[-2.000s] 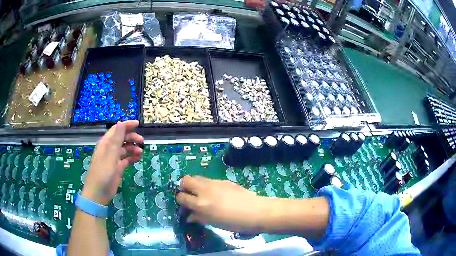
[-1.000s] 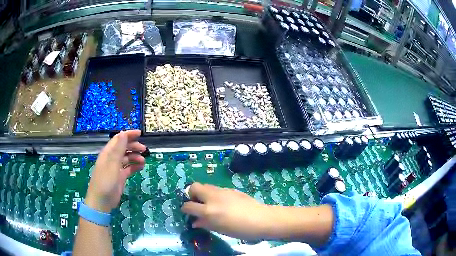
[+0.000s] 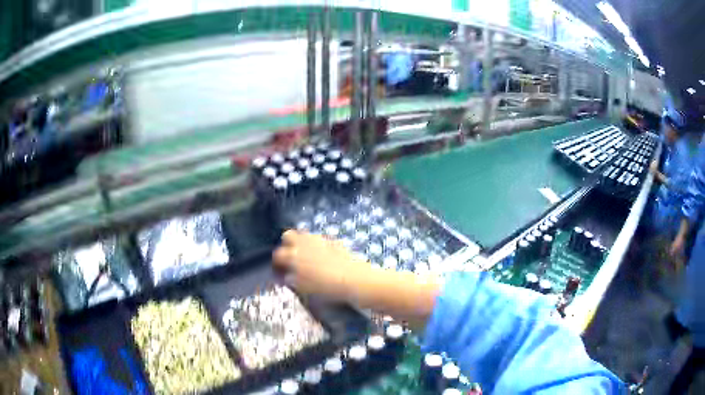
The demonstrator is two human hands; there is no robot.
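My right hand (image 3: 321, 268) reaches forward over the back of the right bin, beside the left edge of the clear blister tray (image 3: 371, 231). It is blurred with its fingers curled; whether it holds anything cannot be told. Black capacitors with white tops (image 3: 305, 168) stand in rows at the tray's far end. The green circuit board (image 3: 413, 370) shows at the lower edge, with a row of capacitors (image 3: 357, 353) standing on it. My left hand is out of the picture.
Three black bins hold blue parts (image 3: 100, 370), cream-yellow parts (image 3: 182, 347) and whitish-grey parts (image 3: 272, 325). Silvery bags (image 3: 184, 245) lie behind them. Further trays (image 3: 595, 148) stand far right on the green bench. People in blue smocks (image 3: 680, 185) stand at the right.
The view has swung up and to the right. My right hand has left the board and moved up to the blister tray's side. My left hand has gone out of view.
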